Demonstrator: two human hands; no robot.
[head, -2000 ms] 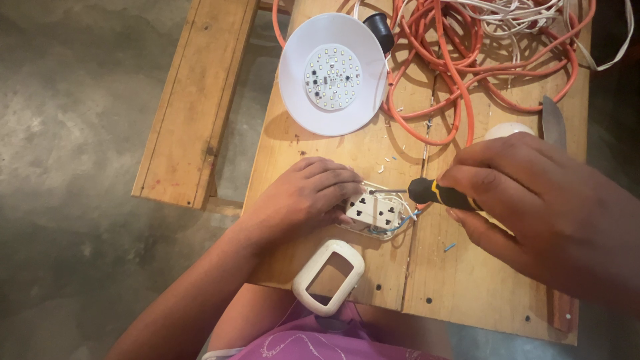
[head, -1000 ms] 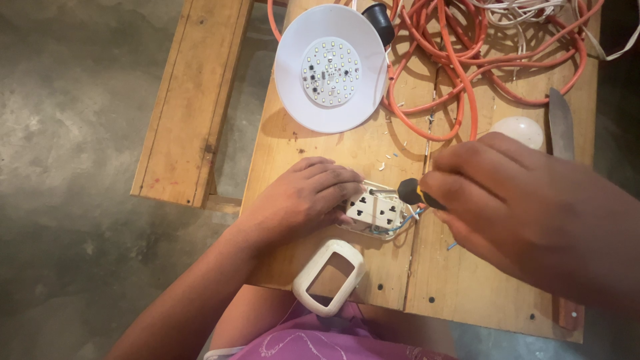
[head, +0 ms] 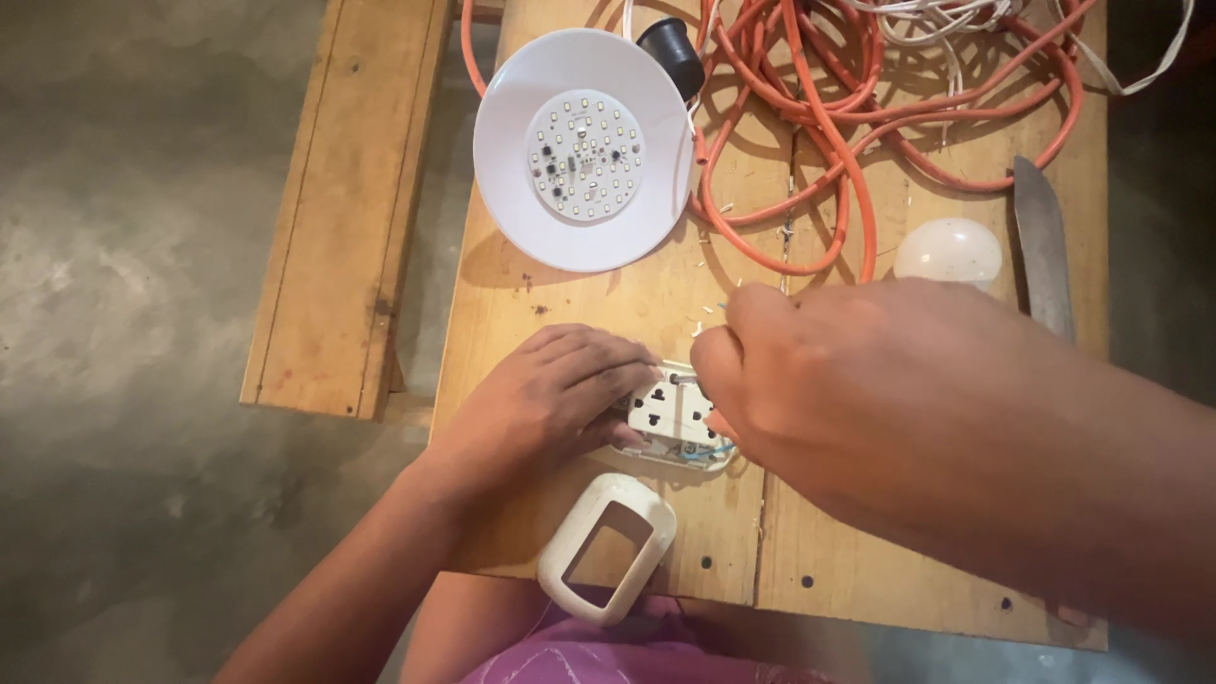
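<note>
A white double power outlet (head: 673, 408) lies open on the wooden table, with blue wire at its lower right side. My left hand (head: 560, 394) grips the outlet's left end between thumb and fingers. Over its right end is my right hand (head: 807, 380), closed around a screwdriver; the handle is hidden by the hand, and a bit of the metal shaft (head: 682, 379) shows near the outlet's upper edge. The outlet's white cover frame (head: 560, 560) rests at the table's near edge, below the outlet.
A white lamp shade with an LED board (head: 585, 157) stands beside a black lamp socket (head: 672, 57). Orange cable (head: 860, 204) lies coiled at the back, with white wires (head: 940, 24). On the right are a white bulb cover (head: 948, 252) and a knife (head: 1043, 247). A wooden bench (head: 351, 190) is left.
My right hand has come closer over the outlet, and the screwdriver's black and yellow handle, seen earlier, is now hidden. My left hand stays on the outlet.
</note>
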